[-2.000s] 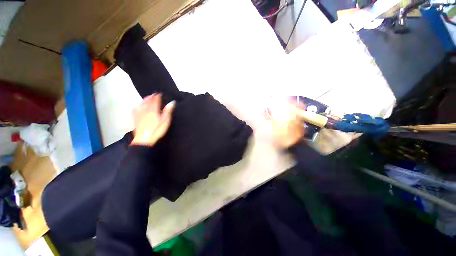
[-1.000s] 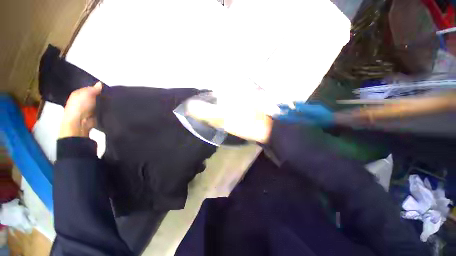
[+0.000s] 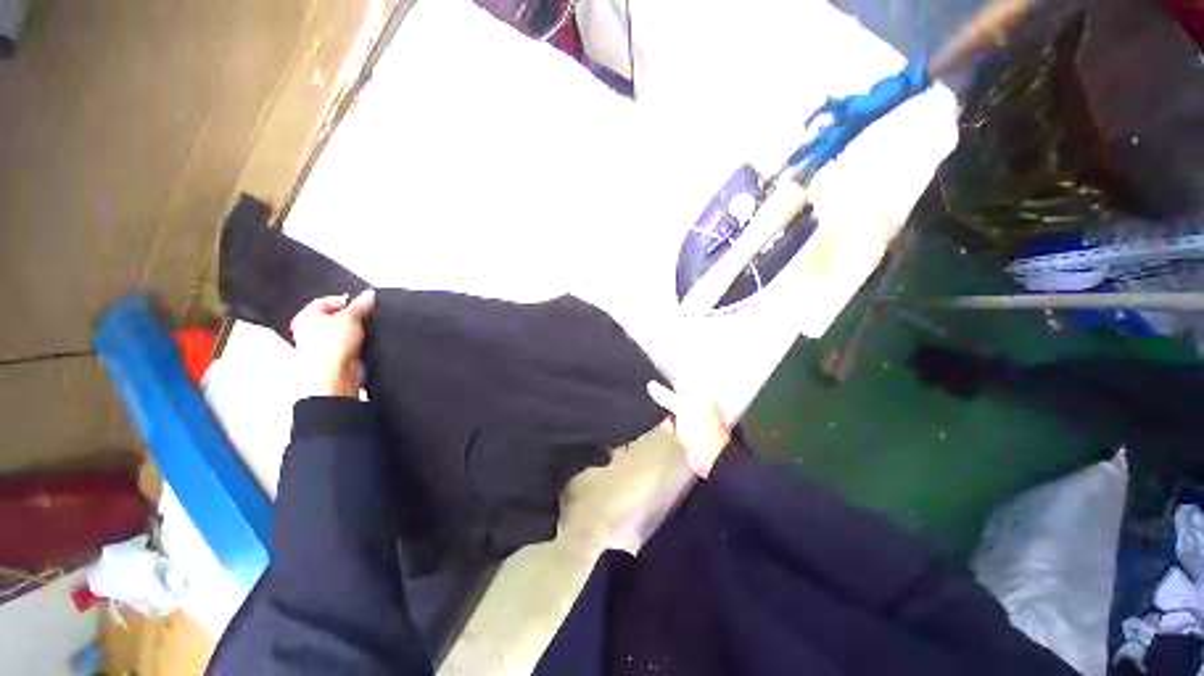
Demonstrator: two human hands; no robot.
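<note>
A black garment [image 3: 495,396] lies spread over the padded board, its sleeve [image 3: 280,271] reaching to the upper left. My left hand [image 3: 333,341] pinches the garment near the base of that sleeve. My right hand [image 3: 692,425] pinches its right-hand edge. The steam iron [image 3: 750,244], with a cream handle, stands on the white table to the upper right, and no hand touches it. Only a dark lower part of the padded board [image 3: 456,601] shows beneath the garment and beside my left sleeve.
The white table cover [image 3: 528,159] is under the work, with brown cardboard [image 3: 145,172] behind it. A blue bar [image 3: 185,423] and an orange-red thing [image 3: 197,353] lie at left. The iron's blue-wrapped hose [image 3: 865,108] runs to the upper right. A white bag [image 3: 1063,561] is at lower right above green floor.
A second ago my right hand held the iron on the garment. The iron now stands apart on the table, and my right hand has taken the garment's edge. The view has also shifted.
</note>
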